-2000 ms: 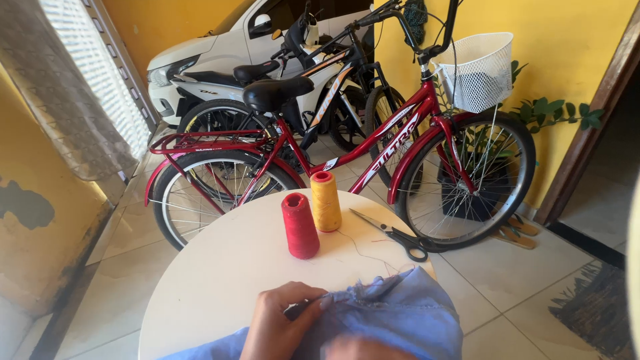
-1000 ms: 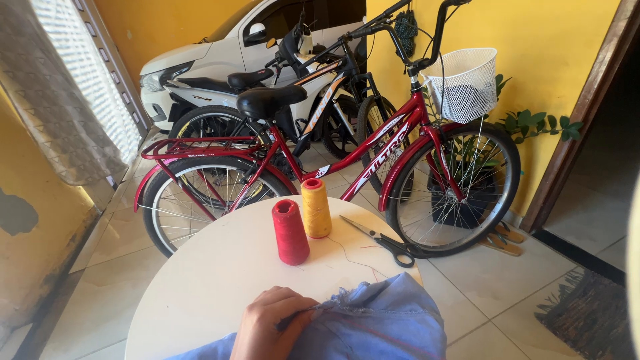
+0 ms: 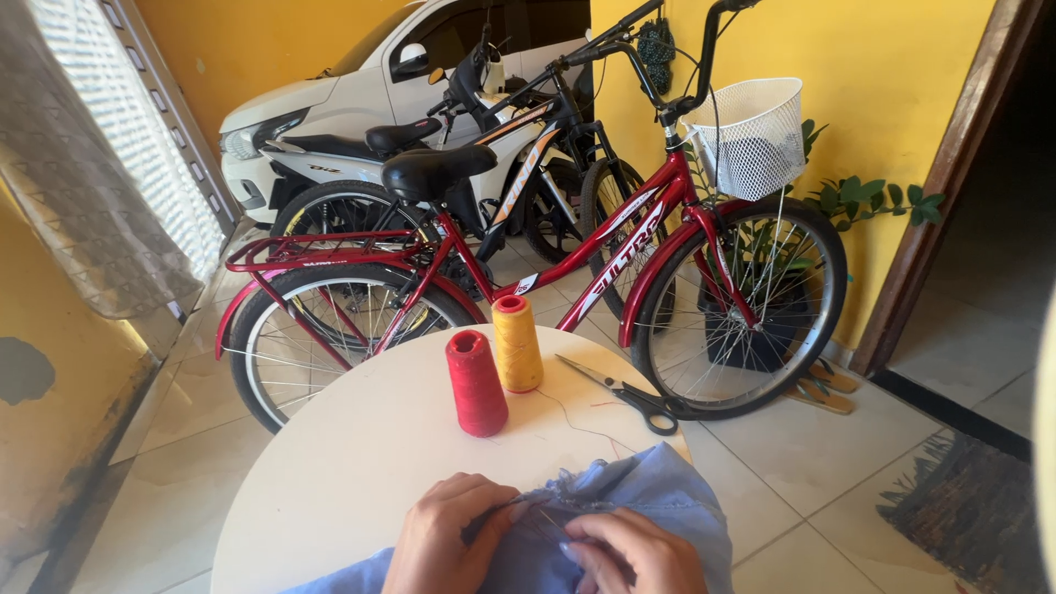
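Blue cloth [image 3: 676, 503] with a frayed edge lies over the near part of the round white table. My left hand [image 3: 454, 536] pinches a fold of it between thumb and fingers. Just to the right, my right hand [image 3: 631, 549] is at the cloth, thumb and forefinger close together; a thin needle-like line [image 3: 551, 518] shows between the hands, and what the right fingers grip is unclear. Beyond the hands stand a red thread cone [image 3: 477, 384] and a yellow thread cone [image 3: 518, 345]. Black-handled scissors [image 3: 631, 394] lie partly spread to their right, near a loose dark thread [image 3: 577, 421].
The round white table [image 3: 330, 462] has its far edge close to a red bicycle [image 3: 569, 268] with a white basket [image 3: 747, 140]. Behind are another bicycle, a motorcycle and a white car [image 3: 355, 95]. A potted plant [image 3: 755, 322] stands by the wall, a dark rug [image 3: 973, 511] at the right.
My right hand, blurred low at the cloth two seconds ago and not visible one second ago, now shows beside the left. My left hand keeps its hold on the cloth.
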